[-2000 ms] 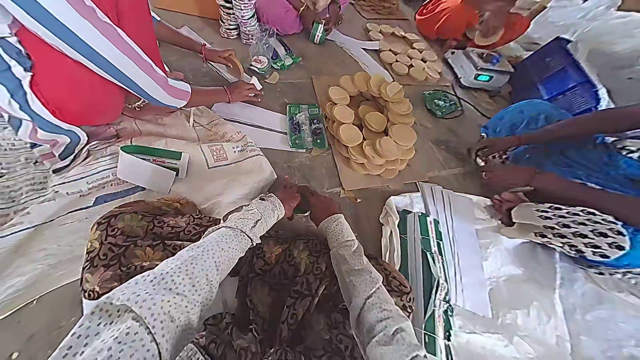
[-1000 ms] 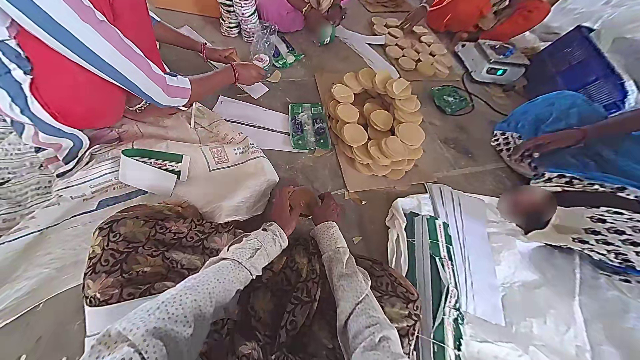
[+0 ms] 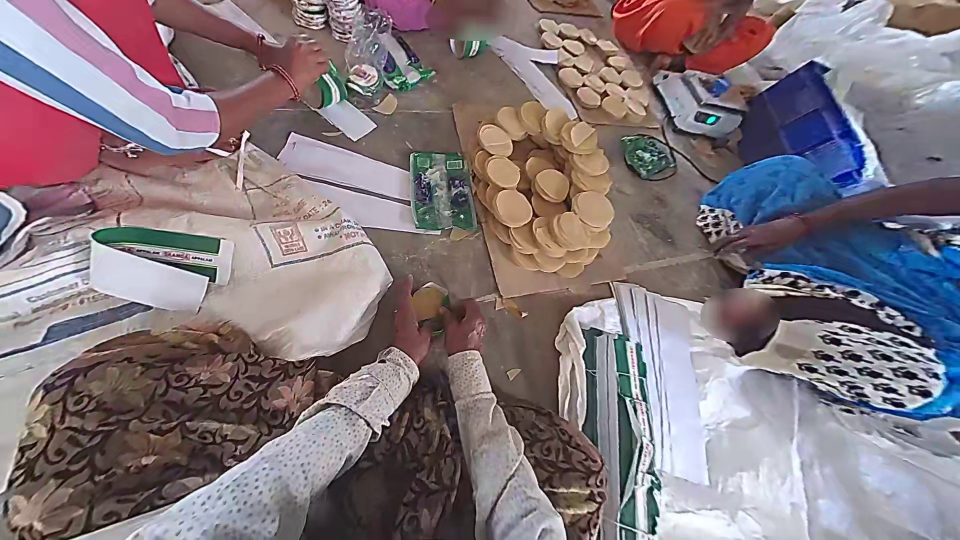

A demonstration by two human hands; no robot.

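Low at the centre, my left hand [image 3: 412,322] and my right hand [image 3: 465,327] grip opposite sides of a small stack of round tan papads [image 3: 429,301], just above my lap. Something green shows at the stack's lower edge, partly hidden by my fingers. Beyond my hands, many papads [image 3: 551,185] lie in overlapping piles on a cardboard sheet [image 3: 517,279]. Left of the cardboard is a green and clear printed plastic packet [image 3: 442,191], at the end of white paper strips [image 3: 349,166]. A looped green and white paper band [image 3: 161,266] rests on a sack at the left.
A printed woven sack [image 3: 322,292] lies left of my hands. Green and white strips [image 3: 634,420] lie on white sacking at right. Co-workers sit left, right and at the back. Farther off are a digital scale [image 3: 697,105], a blue crate [image 3: 806,124] and more papads on cardboard [image 3: 600,75].
My hands have come up a little from near my lap, and the tan papads between them now show with green beside them. The co-worker at left now holds a green and white band.
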